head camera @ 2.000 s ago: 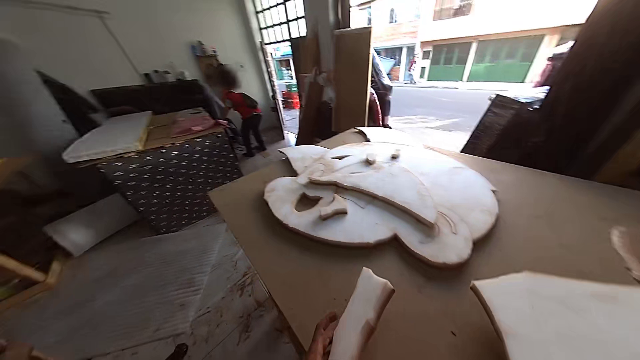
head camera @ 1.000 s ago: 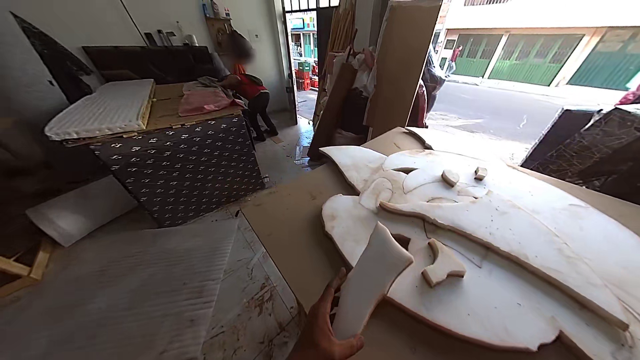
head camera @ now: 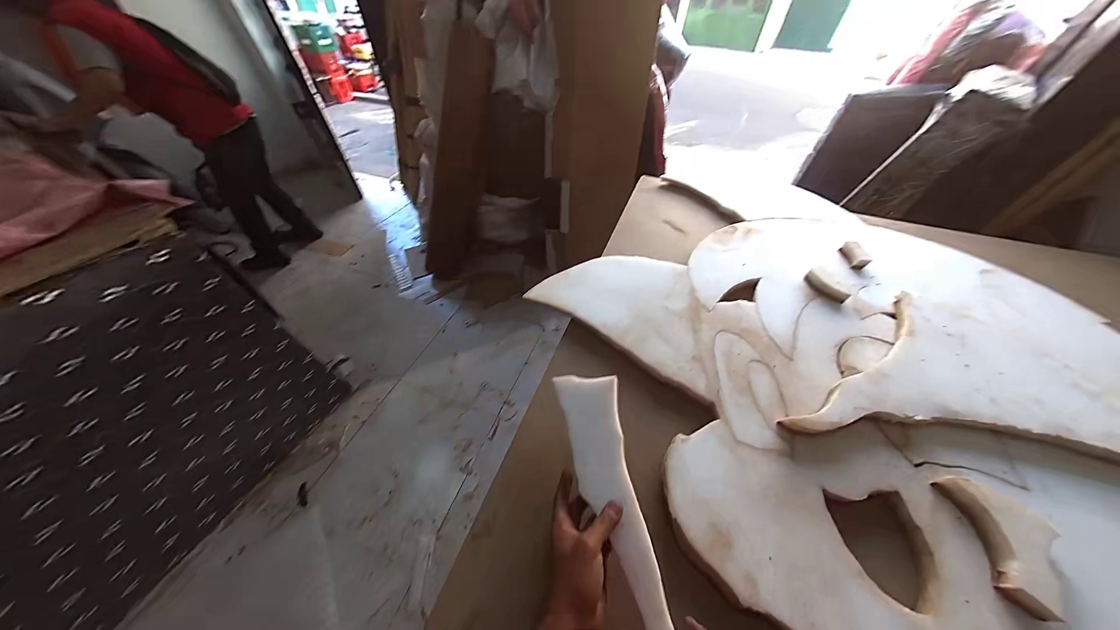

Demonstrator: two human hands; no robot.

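Observation:
My left hand (head camera: 579,551) holds a long, curved strip of white foam (head camera: 604,455) with browned edges, thumb on its face, above the near left edge of the board-topped table. To the right of it lies a big layered cut-out (head camera: 744,516) of the same foam, with a pointed piece (head camera: 630,302) at its left, an opening low down and small raised pieces on top. One loose-looking curved piece (head camera: 1006,542) rests beside that opening. Of my right hand only a fingertip (head camera: 694,623) shows at the bottom edge; what it does is hidden.
The tabletop (head camera: 516,516) is bare board along its left edge. At the left stands a dark patterned block (head camera: 131,420) with pink cloth (head camera: 70,201) on top. A person in red (head camera: 192,96) bends there. Tall boards (head camera: 604,114) and wrapped items (head camera: 945,149) stand beyond the table.
The foam strip in my left hand has turned from leaning right to leaning left at its top. The view has swung and come nearer the cut-out and the person in red.

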